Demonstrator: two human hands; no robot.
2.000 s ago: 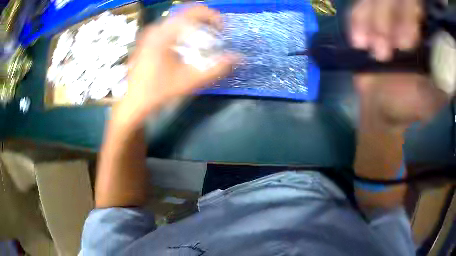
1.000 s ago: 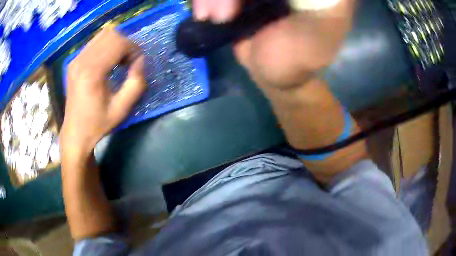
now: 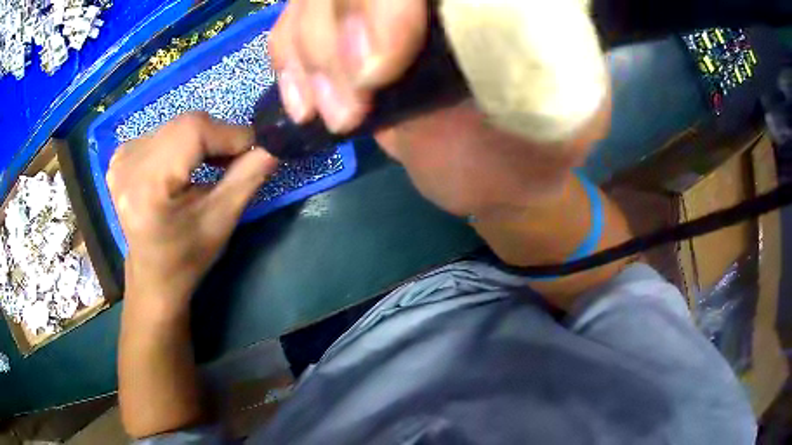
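My right hand [image 3: 460,156] is closed around a thick black electric screwdriver [image 3: 404,97], with a cream-white wrap [image 3: 530,65] large near the camera. The tool's dark nose points left and down over the small blue screw tray [image 3: 102,165]. My left hand [image 3: 178,195] is at the tray's left part, thumb and index finger drawn together at the nose. Any part between those fingertips is hidden, and so is the bit. Silver-grey screws [image 3: 304,176] fill the tray.
A cardboard box [image 3: 82,209] of white pieces [image 3: 39,252] lies left. A large blue tray [image 3: 108,56] with white piles is behind it. Brass bits [image 3: 178,54] lie behind the screw tray. Small specked components [image 3: 722,61] lie far right. A black cord [image 3: 686,230] crosses my right forearm.
Since one second ago, my left thumb and index finger have closed from a gap and met the tool's nose. The screwdriver nose has moved left and down. The view turned left earlier.
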